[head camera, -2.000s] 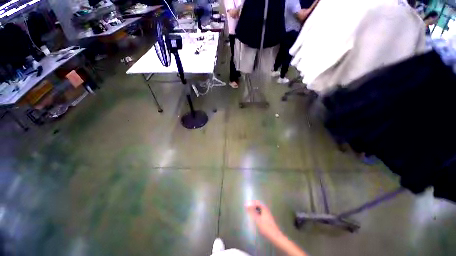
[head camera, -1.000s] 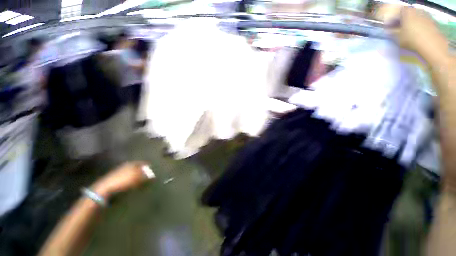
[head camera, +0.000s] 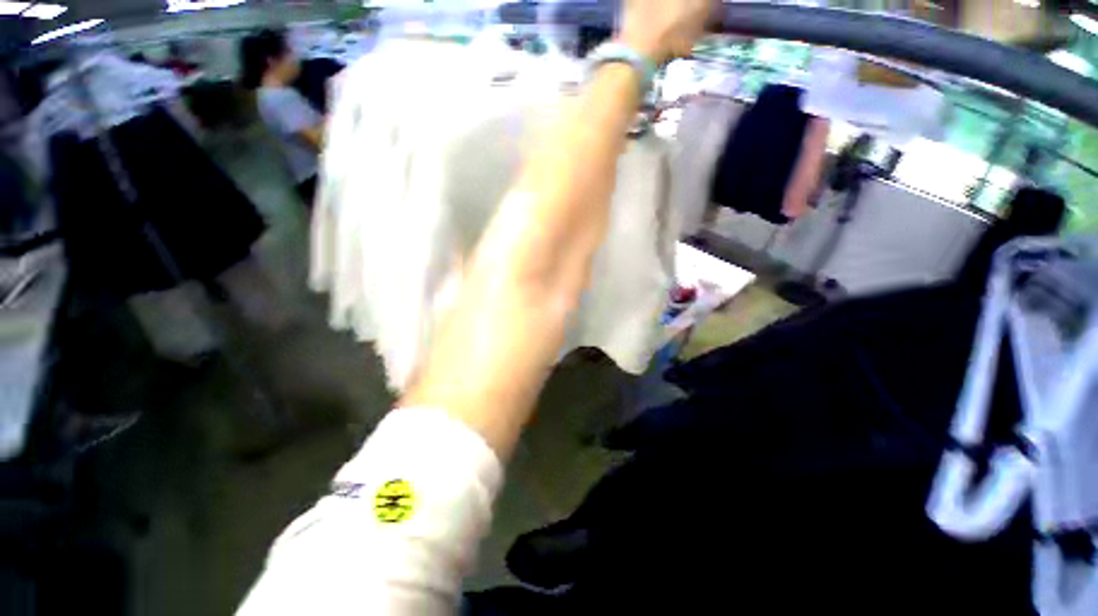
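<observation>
My left hand (head camera: 668, 24) is at the garment rail (head camera: 843, 27), cut off by the top edge. Its fingers are too blurred to show whether they grip the rail or a hanger. A band is on the wrist, and a yellow round badge is on the pale sleeve. Behind the forearm, cream garments (head camera: 403, 193) hang from the rail. Black garments (head camera: 783, 457) hang at the lower right, beside white plastic hangers (head camera: 981, 493) at the right edge. My right hand is not in view.
Another rack with black garments (head camera: 157, 199) stands at the left, with a person (head camera: 283, 108) beyond it. Behind the near rail are a dark garment (head camera: 761, 150) on a further rack and a white table (head camera: 722, 283).
The view has turned right and closer to the rail. My left hand has risen from low left to the rail. My right hand, earlier up at the rail, has left the picture.
</observation>
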